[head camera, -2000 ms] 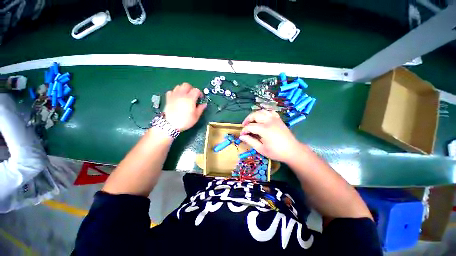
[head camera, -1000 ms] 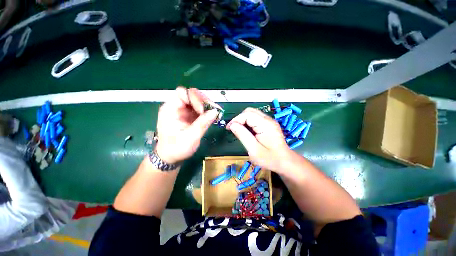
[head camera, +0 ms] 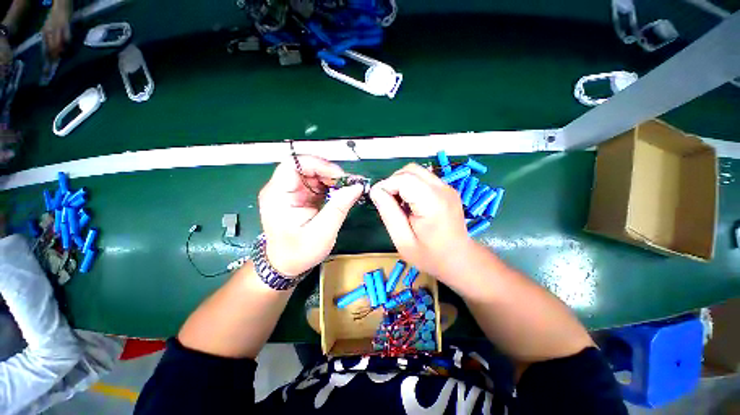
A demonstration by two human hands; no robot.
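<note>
My left hand (head camera: 300, 212), with a metal watch on the wrist, pinches a small circuit board (head camera: 351, 181) with a dark lead rising past its fingers. My right hand (head camera: 422, 212) has its fingertips pressed together at the board's right end, on a tiny piece too small to make out. The fingertips of both hands nearly touch. Below them the open battery box (head camera: 337, 336) holds blue battery cells (head camera: 376, 288) and tangled red leads (head camera: 399, 331). A pile of blue cells (head camera: 479, 198) lies just right of my right hand, partly hidden by it.
A loose board with a black lead (head camera: 230, 224) lies left of my left hand. More blue cells (head camera: 69, 215) lie far left. An empty cardboard box (head camera: 661, 186) stands right. Beyond the white rail (head camera: 422, 144) are white housings (head camera: 377, 79) and a dark-blue pile (head camera: 333, 24). Another person's hands show top left.
Over two seconds both hands came together above the box, my right hand leaving the box and my left hand lifting a board. Beyond the rail, the housings and a pile of cells have shifted left.
</note>
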